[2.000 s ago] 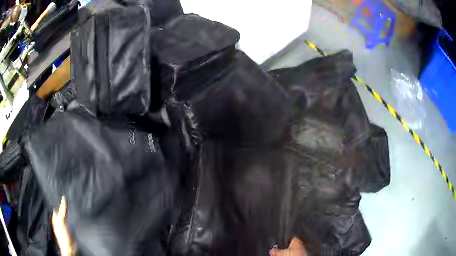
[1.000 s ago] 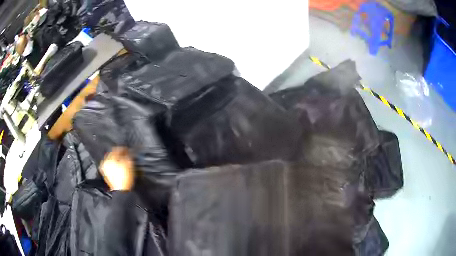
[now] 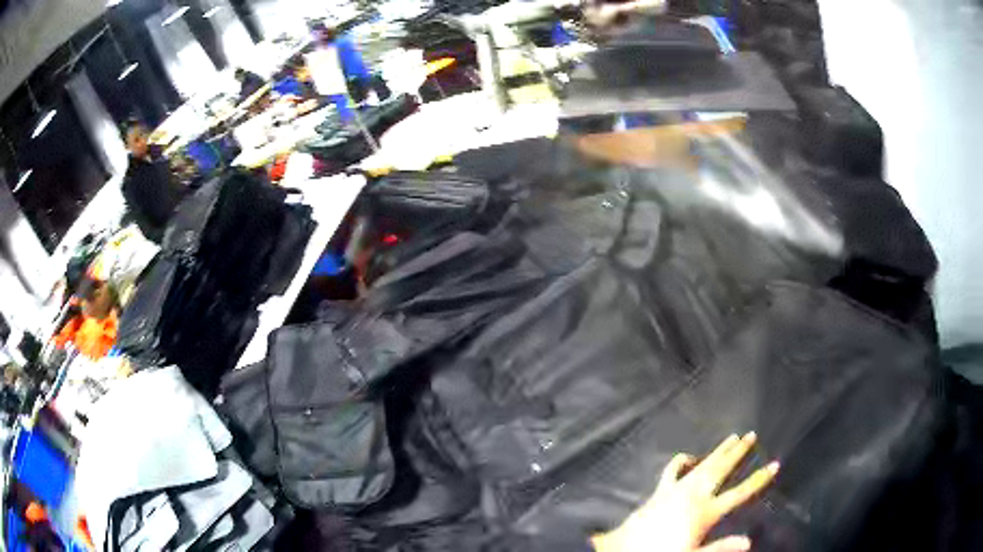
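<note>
Black backpacks lie in a large heap across the middle and right of the head view. My left hand (image 3: 690,505) comes in from the bottom edge, palm down with fingers spread, over or on a large smooth black backpack (image 3: 830,399). I cannot tell if it presses on it. A boxy black backpack (image 3: 329,431) with a zip line lies at the heap's left side. A black strap loop (image 3: 638,232) shows near the middle. My right hand is out of view.
A white panel (image 3: 949,129) stands at the right. White tables hold stacked black bags (image 3: 205,280). Light grey pieces (image 3: 151,442) lie at the lower left. A person in dark clothing (image 3: 146,183) is at the far left. A grey board (image 3: 668,86) lies behind the heap.
The view has swung left, bringing in the tables and workshop. My left hand now appears lower right with its fingers spread. My right hand, seen at the bottom two seconds ago, is out of view.
</note>
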